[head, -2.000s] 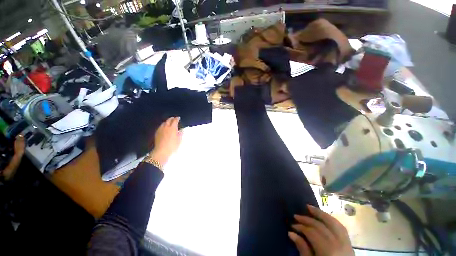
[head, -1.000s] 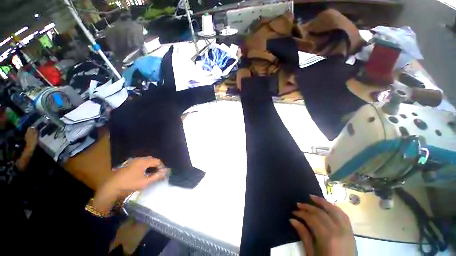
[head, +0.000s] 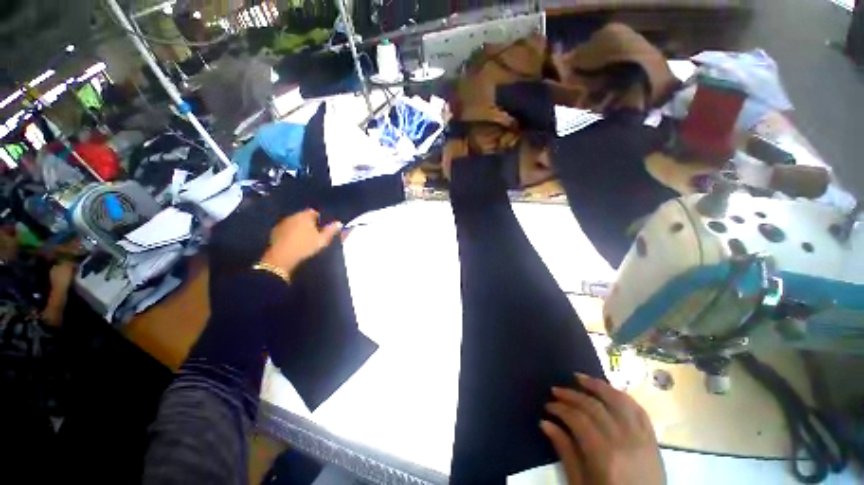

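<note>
A long black shaped panel (head: 512,332) lies flat on the white table (head: 407,284), narrow at the back and flared towards me. My right hand (head: 606,431) lies on its wide end with fingers spread. A pale piece shows under the panel's near edge. My left hand (head: 301,242) is on a pile of black cut pieces (head: 308,327) at the left of the table; its fingertips are bent at the pile's upper part, and whether they pinch cloth I cannot tell. The sewing machine head (head: 682,275) stands at the right, apart from both hands.
Black shears (head: 815,445) lie under the machine arm. Brown fabric (head: 616,62) is heaped at the back, beside another black panel (head: 616,180). A dark red thread cone (head: 712,118) stands behind the machine. Pale bundles (head: 161,232) and another person's hand (head: 59,289) are at the left.
My left hand went to the table's near left edge, then back up onto the pile. Black pieces now extend down to the table's front left. My right hand stayed on the long panel.
</note>
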